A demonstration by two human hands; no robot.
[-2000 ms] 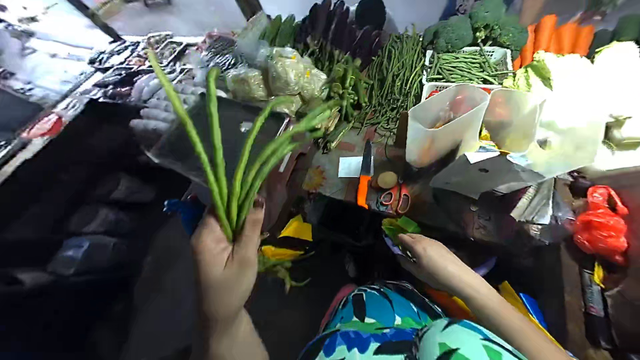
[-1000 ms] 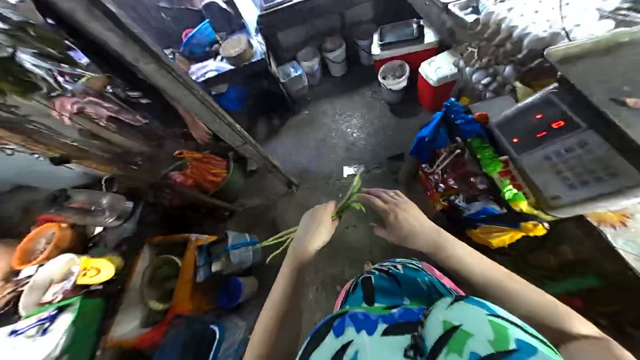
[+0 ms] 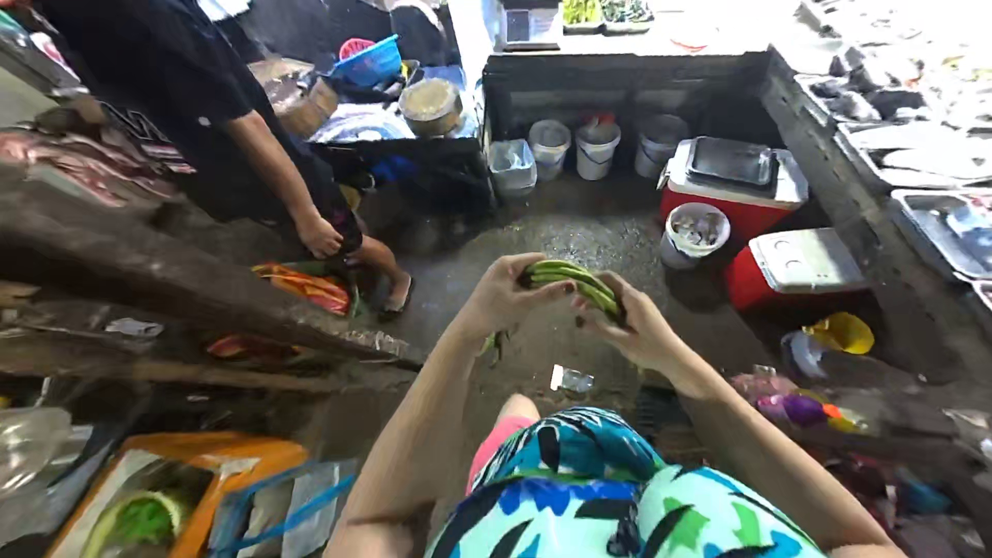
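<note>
A small bunch of long green bean pods (image 3: 570,277) spans the gap between my hands, bowed upward in the middle. My left hand (image 3: 515,296) is closed around its left end, thumb along the lower side. At its right end my right hand (image 3: 626,316) grips the pods, fingers curled over them. Thin green ends hang below my left wrist. Both hands are over the wet dark floor.
A person in dark clothes (image 3: 178,108) stands at the left beside a wooden ledge (image 3: 310,325). White buckets (image 3: 597,151), red coolers (image 3: 806,267) and a bucket (image 3: 694,232) stand ahead and right. An orange crate (image 3: 225,446) is at lower left.
The view has swung from the vegetable stall to the floor area. The pods, upright in my left hand two seconds ago, are now bent between both hands. My right hand has closed on them.
</note>
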